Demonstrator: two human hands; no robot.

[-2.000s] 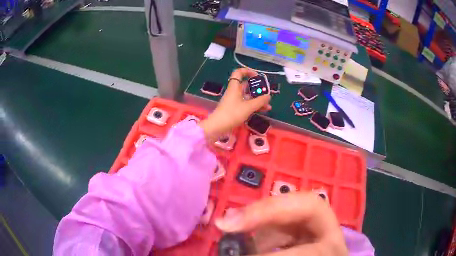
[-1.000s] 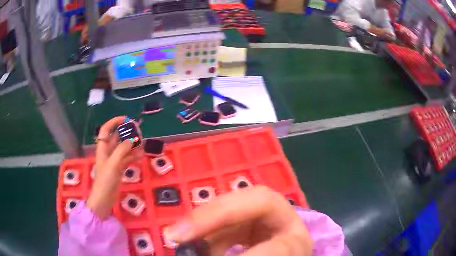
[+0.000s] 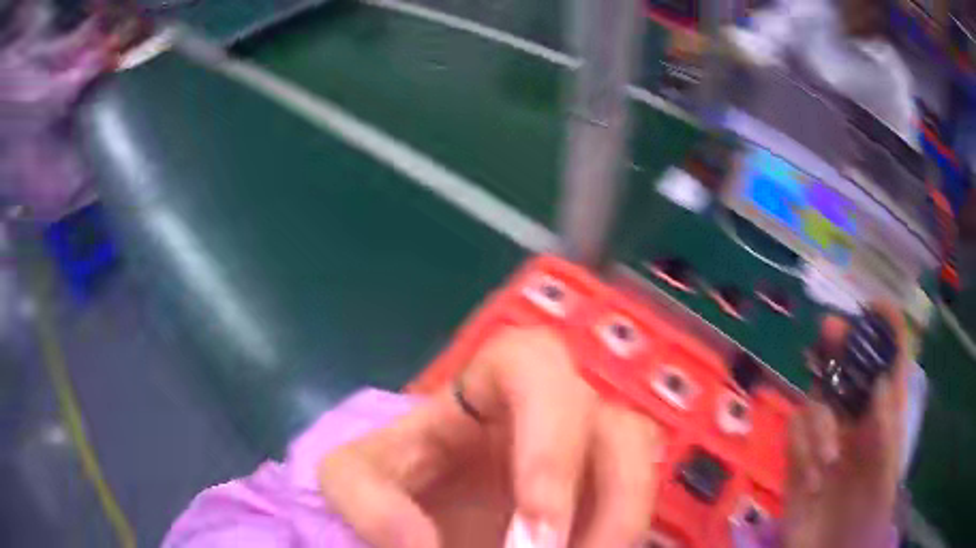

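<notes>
The view is blurred by motion. My left hand (image 3: 503, 428), with a ring, is close to the camera over the left part of the red compartment tray (image 3: 471, 340). Its fingers are bent down and the lower edge cuts off the fingertips, so whether it holds anything is unclear. My right hand (image 3: 851, 460) is upright at the tray's right side, holding a dark watch unit (image 3: 859, 359) at its fingers. Several pale watches lie face down in the tray, one at the back left (image 3: 550, 293). A black watch (image 3: 703, 474) sits in a pocket.
Several watches (image 3: 674, 273) lie on the green bench behind the tray. A bench instrument (image 3: 797, 203) with a lit display stands at the back right. A metal post (image 3: 599, 139) rises behind the tray. A person in pink (image 3: 54, 128) is at the far left.
The view has swung left. My left hand has come from the tray's back to close before the camera, and the lit watch no longer shows in it. My right hand has moved up and right.
</notes>
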